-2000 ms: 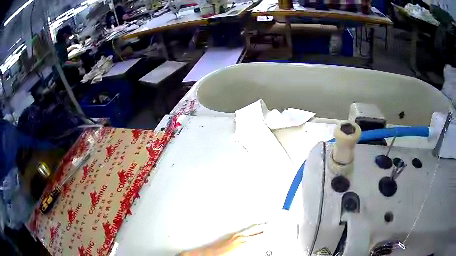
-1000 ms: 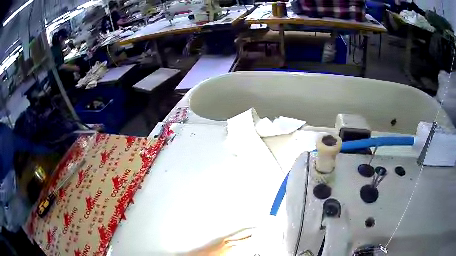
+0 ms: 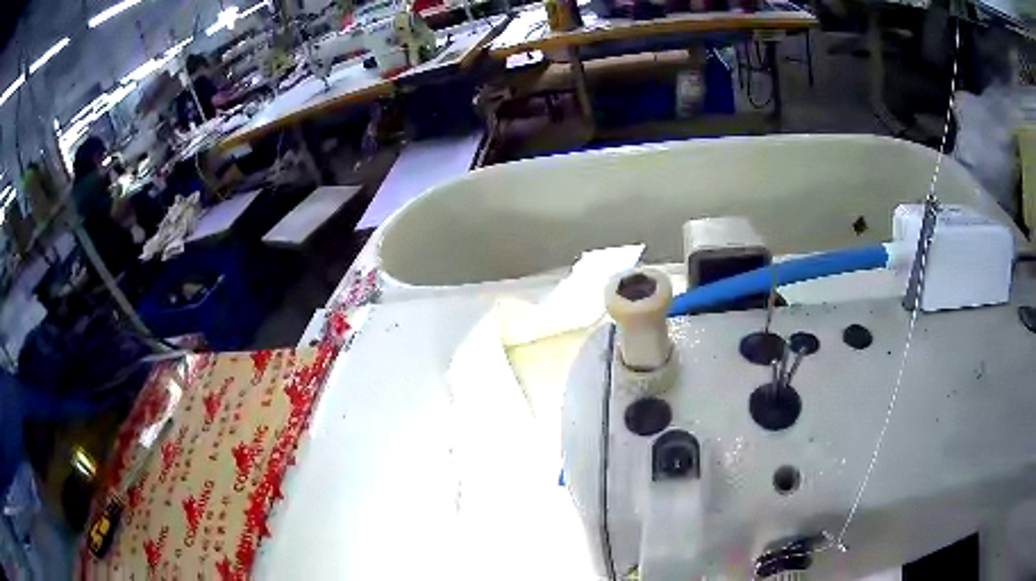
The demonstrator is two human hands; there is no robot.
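Observation:
White to cream fabric pieces (image 3: 585,286) lie curled and overlapping on the glossy white table (image 3: 352,454), behind and left of the machine head. Their lower part is washed out by glare. The off-white sewing machine head (image 3: 727,488) fills the right, with a cream spool-shaped post (image 3: 642,329) on top and a thin white thread (image 3: 895,420) running down to its front. The needle area is not visible. Neither my left hand nor my right hand can be seen in the picture.
Cardboard (image 3: 205,454) with red-printed tape edges the table at left; a yellow-and-black tool (image 3: 103,528) lies on it. A blue tube (image 3: 784,279) runs into a white box (image 3: 966,255). A blue bin (image 3: 188,301), benches and other sewing tables stand beyond, with a person at far left.
The view has swung to the right. The skin-toned blur at the bottom has gone. The fabric's far end has shifted and folded differently. A black shape now shows at the bottom right.

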